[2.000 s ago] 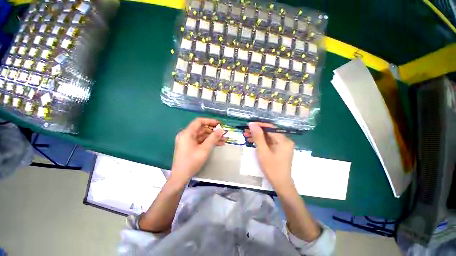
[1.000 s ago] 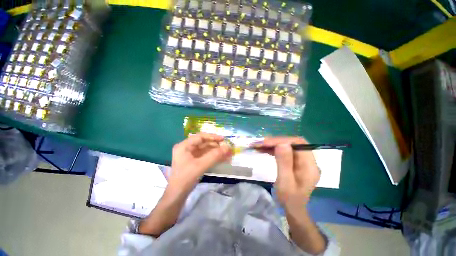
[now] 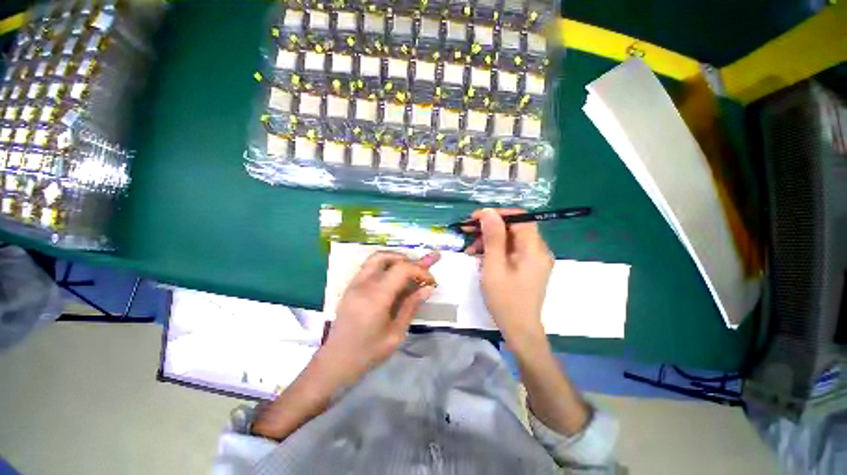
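My left hand (image 3: 376, 301) is over the white strip (image 3: 585, 295), thumb and fingertips pinched on a tiny part, mostly hidden by the fingers; it looks like a small module. My right hand (image 3: 514, 269) holds the black tweezers (image 3: 548, 215) like a pen, just right of the left hand. The tweezer points reach left over the clear yellow film (image 3: 348, 225), which lies just beyond the white strip. Whether the points hold anything cannot be told. A grey part of the strip (image 3: 435, 312) shows between my hands.
A clear blister tray (image 3: 399, 176) of modules lies ahead, with more stacked trays (image 3: 93, 186) at left. Spare white sheets (image 3: 664, 176) and an amber sheet (image 3: 720, 176) lie at right beside a grey metal box (image 3: 801, 241). A box of papers (image 3: 237, 343) is below the bench edge.
The tweezers have moved from the left fingertips to the yellow film, beyond the strip. The left hand still pinches its part. The whole view has shifted, so the trays sit further left and higher.
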